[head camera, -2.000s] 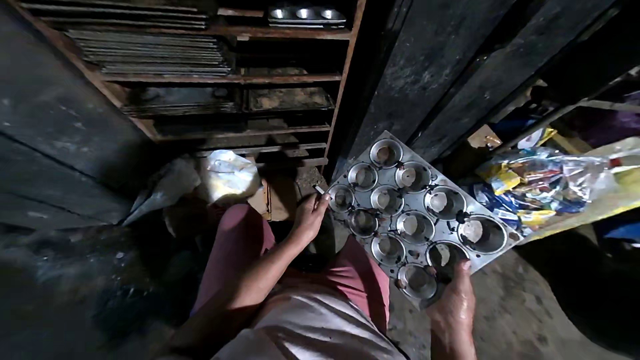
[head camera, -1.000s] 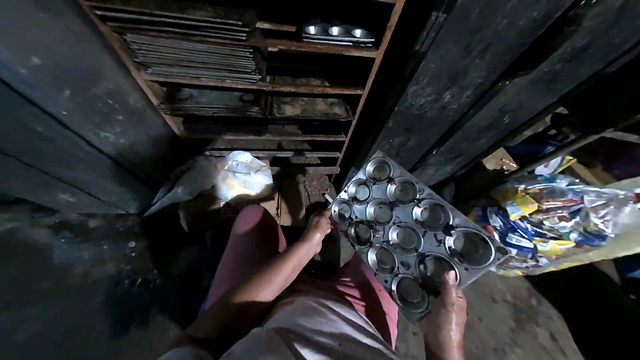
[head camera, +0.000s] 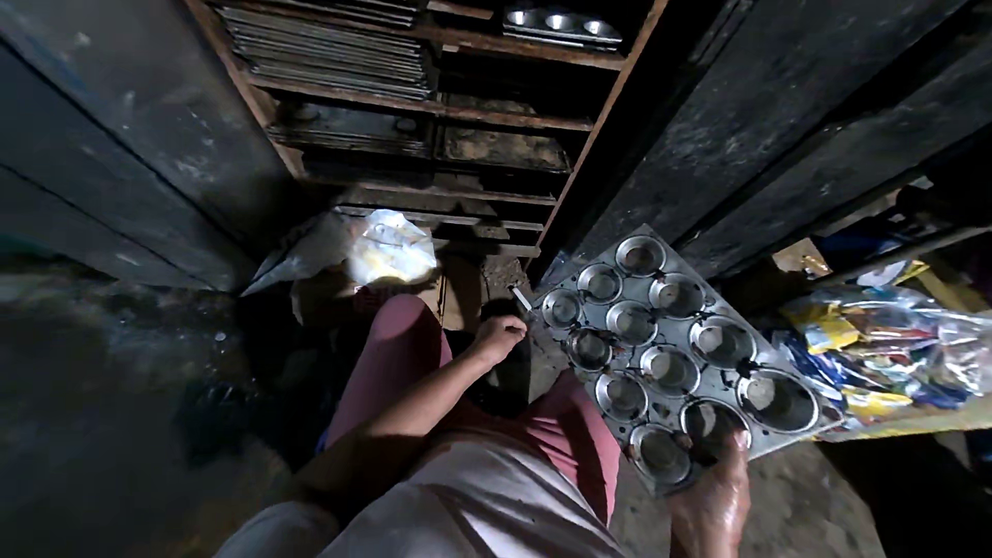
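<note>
A metal muffin tin (head camera: 670, 368) with several round cups is tilted over the right knee. Dark residue marks the metal between its cups. My right hand (head camera: 717, 492) grips its lower right edge, the thumb over the rim of a cup. My left hand (head camera: 500, 339) is just left of the tin's left corner, fingers curled. A small pale stick-like piece (head camera: 521, 297) lies between those fingers and that corner; whether the left hand holds it cannot be made out.
A wooden rack (head camera: 511, 116) ahead holds stacked flat trays (head camera: 325, 50) and another cup tin (head camera: 559, 23). A crumpled plastic bag (head camera: 391, 248) sits on a cardboard box below. Plastic packets (head camera: 891, 349) are heaped at the right. Dark panels (head camera: 744, 132) flank the rack.
My left hand, at the tin's left corner two seconds ago, now shows a small gap from it. My right hand keeps its grip on the tin. The view has shifted somewhat.
</note>
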